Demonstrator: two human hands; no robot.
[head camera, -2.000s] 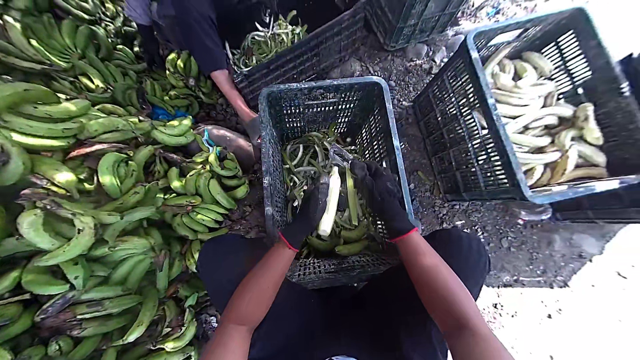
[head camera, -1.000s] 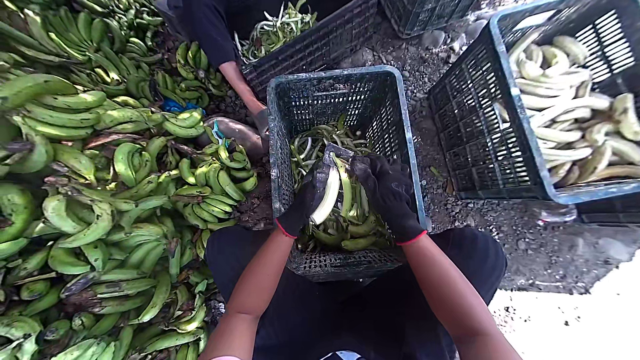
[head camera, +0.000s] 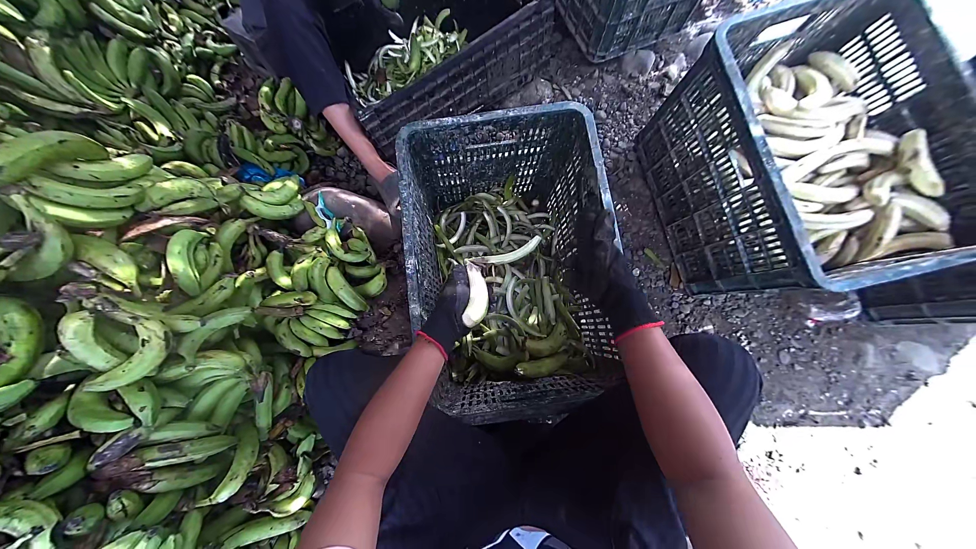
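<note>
My left hand (head camera: 451, 306), in a black glove with a red cuff, is closed around a peeled plantain (head camera: 476, 296) over the left side of a dark plastic crate (head camera: 499, 120) between my knees. My right hand (head camera: 606, 263), gloved the same way, is at the crate's right wall; whether it holds anything is hard to see against the dark mesh. Green peels (head camera: 526, 297) fill the lower part of this crate, with a few green plantains (head camera: 543, 367) at its near end. One pale peel strip (head camera: 509, 253) lies just right of the plantain in my left hand.
Green plantains (head camera: 206, 396) are heaped on the left. Peeled plantains (head camera: 835, 175) lie in a crate (head camera: 823, 274) at the right. Beyond, a person's forearm (head camera: 357, 141) is beside another crate (head camera: 473, 72) with peels. A further crate (head camera: 625, 27) stands behind, on gravel ground (head camera: 808, 366).
My hands, together over the peels before, are now apart. The right one has moved right to the crate wall; the peeled plantain is in my left hand, nearer the left wall.
</note>
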